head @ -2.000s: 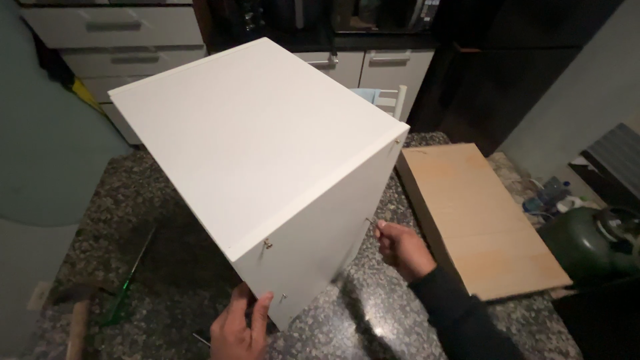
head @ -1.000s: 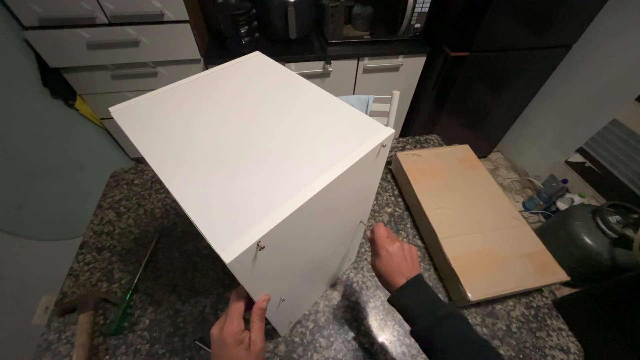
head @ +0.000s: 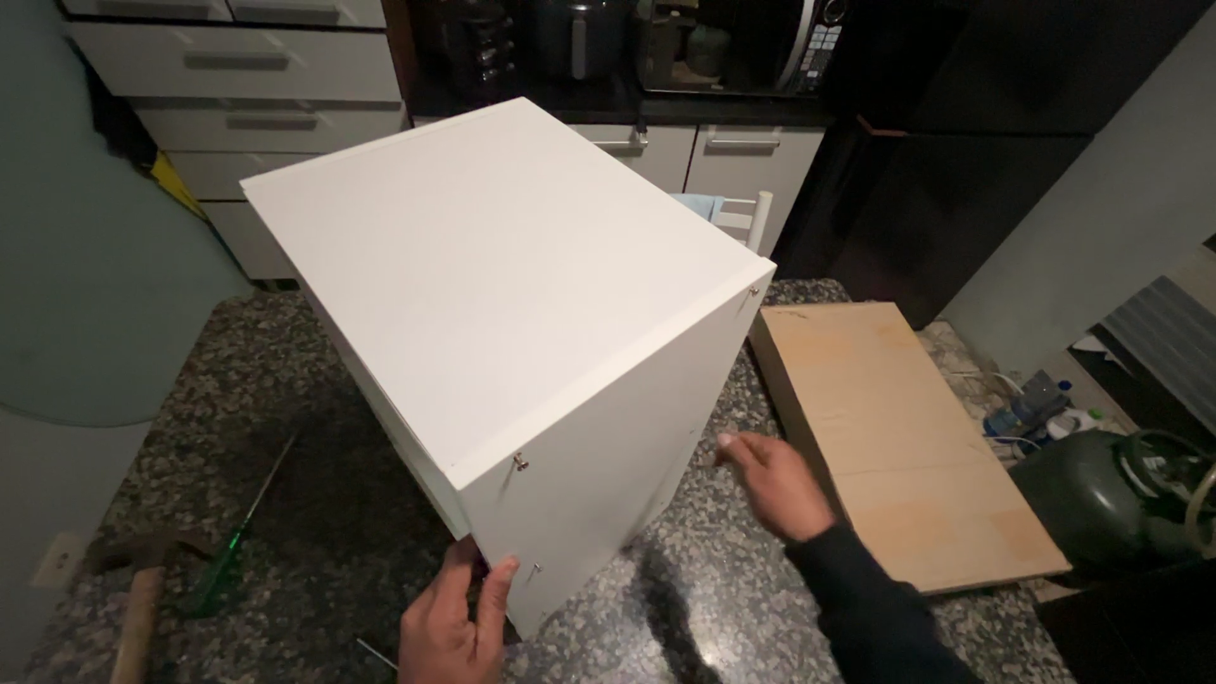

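Observation:
A white panel cabinet (head: 532, 275) stands on the speckled granite worktop (head: 285, 351). Screws stick out of its near side face: one near the front top corner (head: 521, 462), one near the far top corner (head: 754, 291) and one lower down (head: 538, 568). My left hand (head: 461, 613) grips the cabinet's lower near edge, thumb on the side face, fingers behind. My right hand (head: 774, 480) is just right of the side face, thumb and forefinger pinched together; whether a small piece is between them cannot be seen.
A flat cardboard box (head: 902, 437) lies at the right. A claw hammer (head: 141, 608) and a green-handled screwdriver (head: 228, 560) are at the left. Beyond stand a white chair (head: 758, 220), drawers (head: 237, 62) and a microwave (head: 722, 43). A green gas cylinder (head: 1102, 513) is beyond the box.
My right hand has drawn away from the side face, where its fingertips were at a small thin piece. My left hand still holds the lower edge.

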